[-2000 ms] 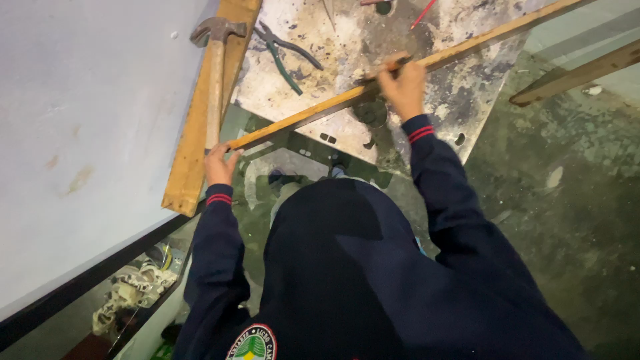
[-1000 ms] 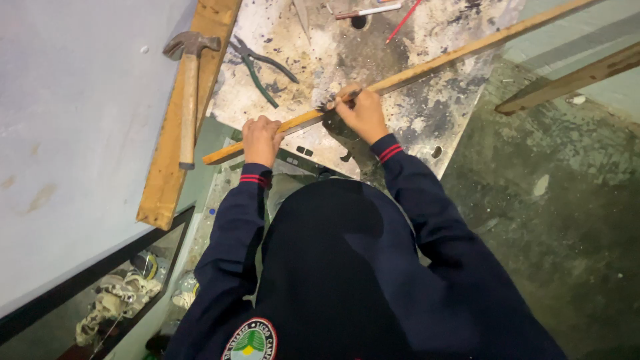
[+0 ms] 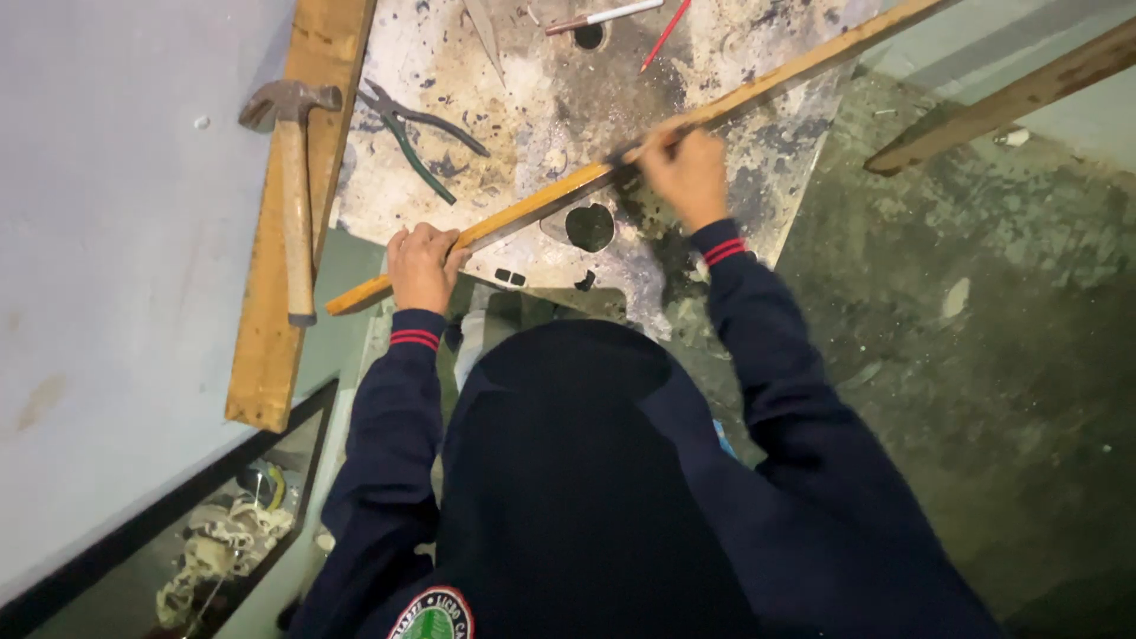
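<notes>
A long narrow wooden strip [image 3: 541, 197] lies slantwise over the paint-stained tabletop [image 3: 532, 98], its near end jutting past the left edge. My left hand [image 3: 423, 266] grips the strip close to that end. Farther along, my right hand [image 3: 688, 173] is closed around a small dark object [image 3: 626, 155] pressed against the strip; blur hides what it is. Pliers with dark green handles [image 3: 413, 133] rest on the tabletop, jaws up and left, handles spread. A claw hammer [image 3: 297, 186] with a wooden handle lies on a thick board [image 3: 266, 328] to the left.
At the table's far side are a red pencil [image 3: 666, 35], a white and brown marker-like stick [image 3: 603, 16] and a pointed blade-like piece [image 3: 484, 40]. Another wooden board [image 3: 1003, 98] reaches in at the right above the floor. Crumpled pale material [image 3: 222, 541] sits in an opening at lower left.
My left hand was at the strip's near end two seconds ago and now grips it farther in. Since one second ago, my right hand has moved up along the strip, away from my left.
</notes>
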